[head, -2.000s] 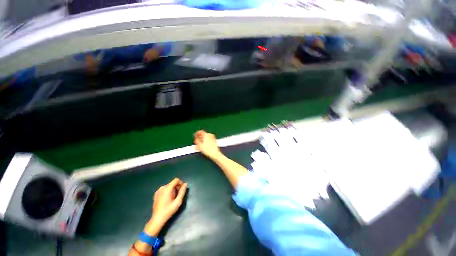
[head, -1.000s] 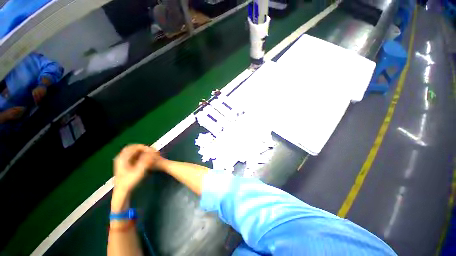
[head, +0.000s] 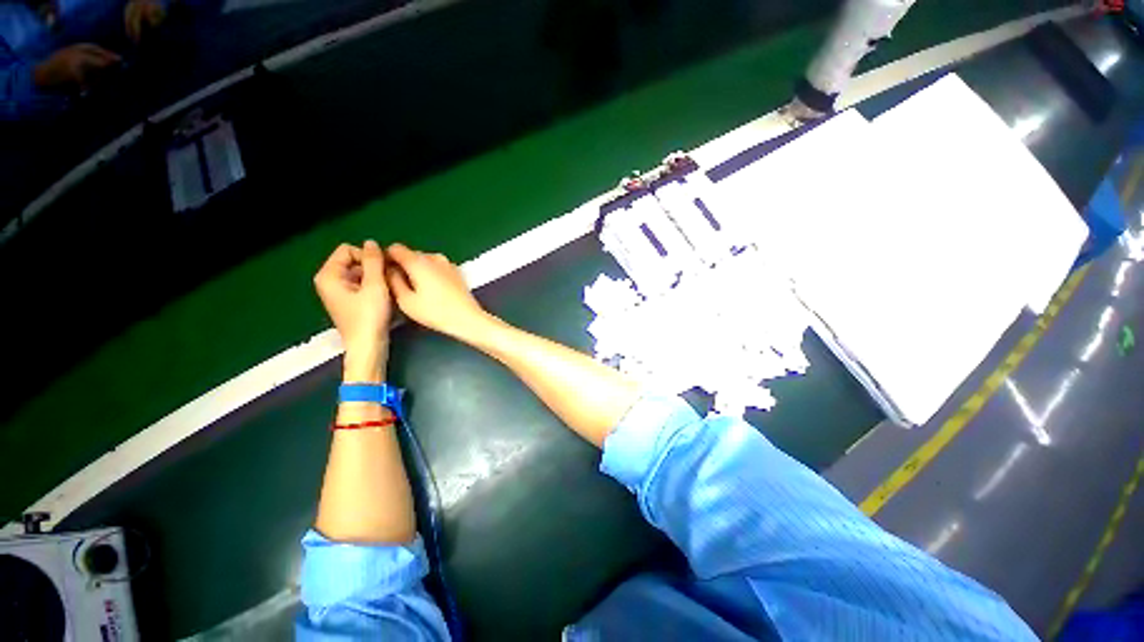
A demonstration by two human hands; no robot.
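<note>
My left hand and my right hand are close together over the belt's white edge rail, fingers curled in, with no object visible in either. A blue wrist strap with a cord and a thin red bracelet are on my left wrist. A heap of small white pieces lies on the dark green bench mat right of my hands. White blocks with dark stripes, probably battery stacks, stand behind the heap.
Large white sheets or trays are stacked right of the heap, near a white post. A white blower is at lower left. A dark unit with two pale strips lies beyond the green belt. Another person's hands show at upper left.
My left hand has moved from above the mat to the belt rail, beside my right hand. Since the last earlier frame the view has turned back left, and the blower shows again.
</note>
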